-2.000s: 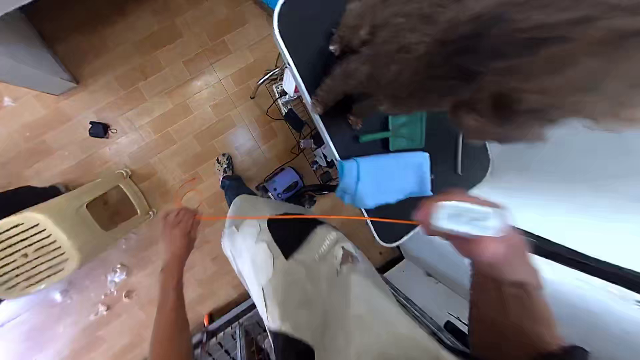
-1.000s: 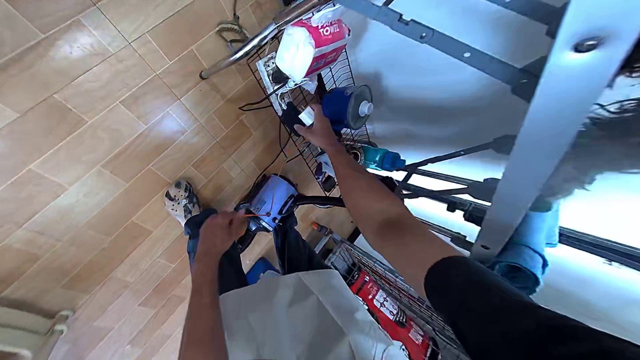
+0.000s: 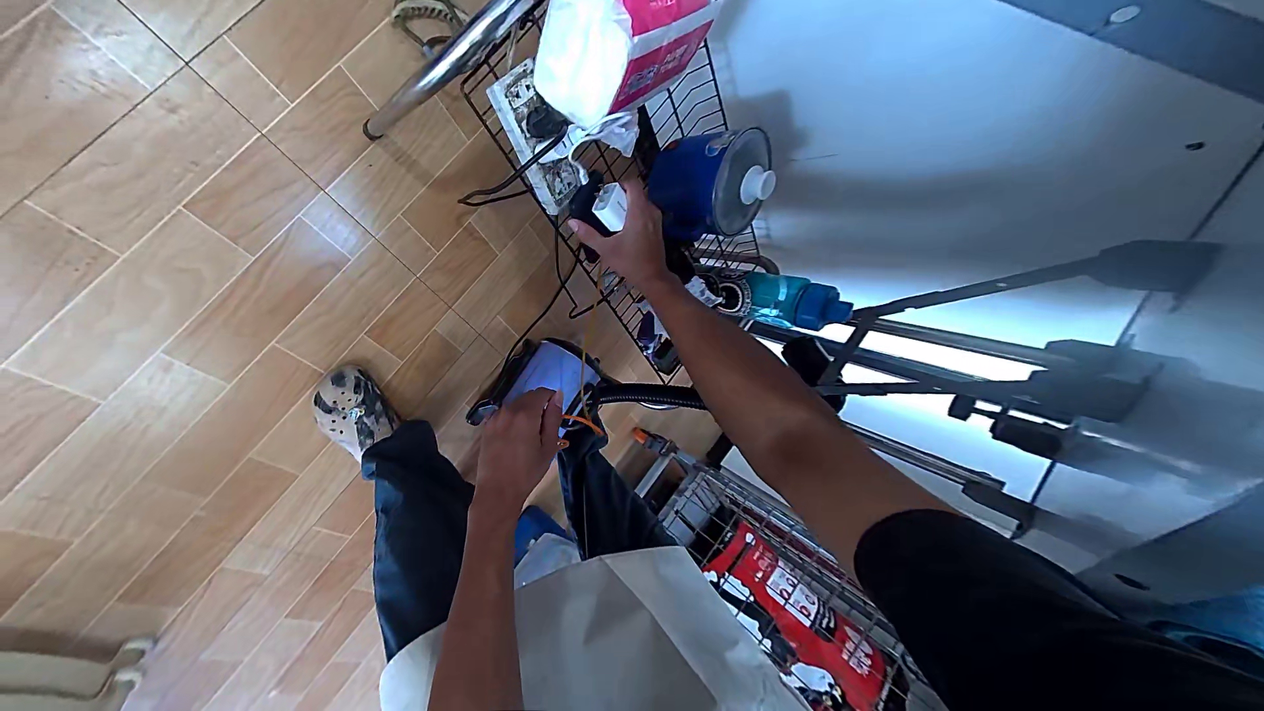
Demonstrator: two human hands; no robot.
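My right hand (image 3: 632,237) reaches to a black wire shelf, its fingers on a small white block (image 3: 610,207), perhaps a plug adapter, against a black device (image 3: 585,205). Just above lies a white power strip (image 3: 533,133) with a black plug in it. A blue canister (image 3: 703,185) with a clear lid stands right beside the hand. My left hand (image 3: 521,434) is closed on part of an orange cord (image 3: 583,425), over a blue and black machine (image 3: 553,370) with a ribbed hose. The cord runs thinly up toward the shelf.
A pack of paper towels (image 3: 632,49) and a teal bottle (image 3: 790,299) lie on the shelf. A chrome table leg (image 3: 444,69) stands at its left. Black folding struts (image 3: 948,370) cross at right. Below is a wire basket (image 3: 790,592) holding a red bag (image 3: 790,612). A beige plastic crate (image 3: 59,681) shows at bottom left.
The view has swung down from the tabletop to the shelf underneath. My hands, wide apart with the orange cord stretched between them two seconds ago, are now closer together, the right one at the shelf.
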